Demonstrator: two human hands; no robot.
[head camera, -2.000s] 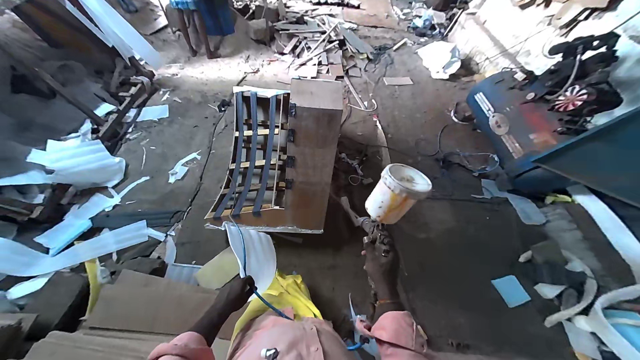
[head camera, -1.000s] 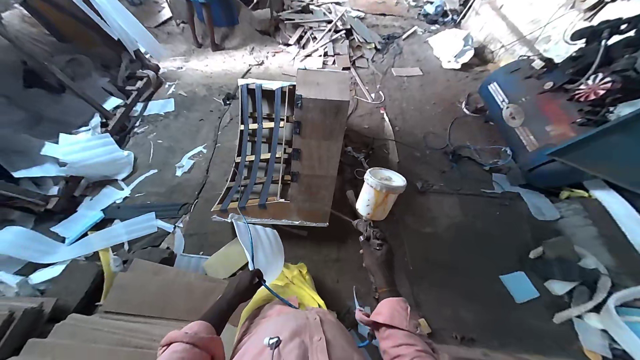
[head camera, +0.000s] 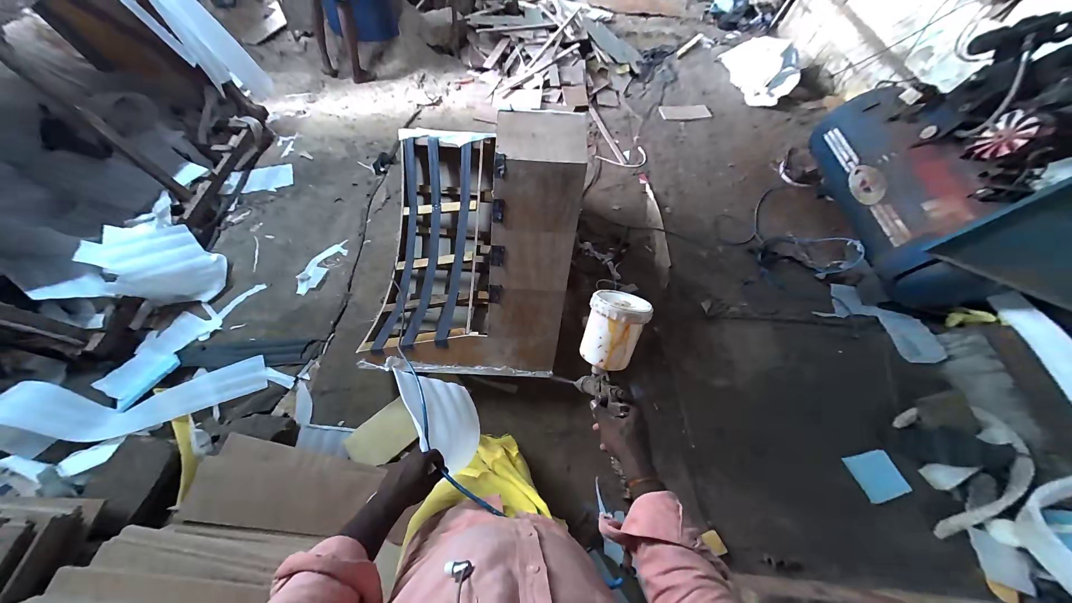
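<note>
My right hand (head camera: 621, 435) grips a spray gun (head camera: 600, 387) with a stained white plastic cup (head camera: 615, 331) on top. Its nozzle points left, towards the lower edge of a wooden furniture frame (head camera: 536, 251) on the floor, and a faint spray shows between them. Dark elastic webbing straps (head camera: 434, 243) cross thin wooden slats on the frame's left side. My left hand (head camera: 416, 473) is closed around a blue hose (head camera: 473, 496) and a sheet of white foam (head camera: 440, 414), just below the frame's near left corner. Yellow cloth (head camera: 494, 477) lies against my front.
A blue air compressor (head camera: 888, 184) stands at the right, with cables on the floor beside it. Brown boards (head camera: 276, 486) are stacked at the lower left. White foam scraps (head camera: 159, 260) litter the left side. Wood offcuts (head camera: 544, 50) lie beyond the frame, and a person's legs (head camera: 339, 42) show at the back.
My right hand has moved the spray gun left and nearer to me, down to the frame's near edge. The left hand still holds the hose and foam sheet.
</note>
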